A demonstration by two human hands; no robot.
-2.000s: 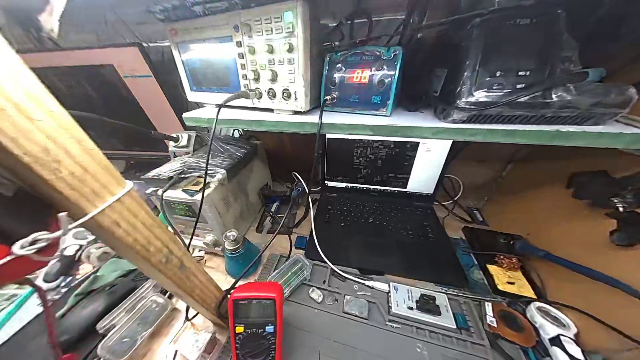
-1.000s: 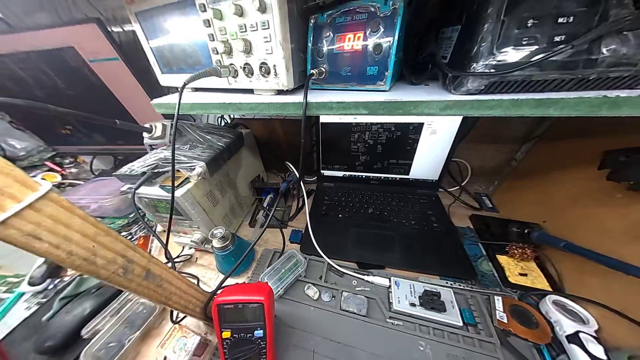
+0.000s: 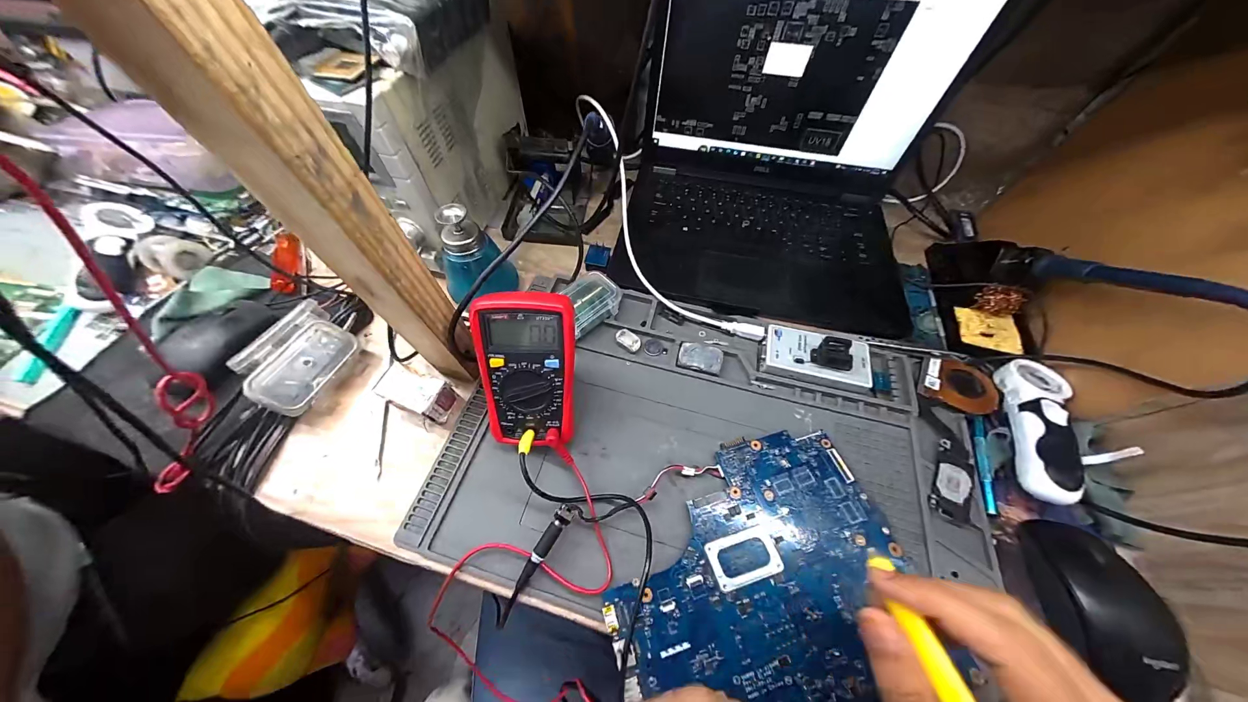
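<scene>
A blue laptop motherboard [image 3: 780, 585] lies on the grey rubber repair mat [image 3: 643, 429], near its front edge. My right hand [image 3: 965, 624] grips a yellow pen-like tool [image 3: 921, 639] over the board's right side; its tip is blurred. Only a sliver of my left hand [image 3: 692, 694] shows at the bottom edge, by the board, and what it holds is hidden. A red digital multimeter [image 3: 524, 369] rests on the mat, with red and black leads running from it. One black test probe [image 3: 541, 556] crosses the mat's front edge.
Behind the mat stands an open laptop [image 3: 770, 234] showing a board layout. A wooden post [image 3: 283, 166] slants at left, near a teal dispenser bottle [image 3: 468, 258]. At right are a black mouse [image 3: 1102, 604], a white and black handheld tool [image 3: 1041, 429] and a yellow soldering sponge [image 3: 988, 330].
My hands, the yellow tool and the blue motherboard have come into view. The view has tipped down, and the oscilloscope and shelf are out of sight.
</scene>
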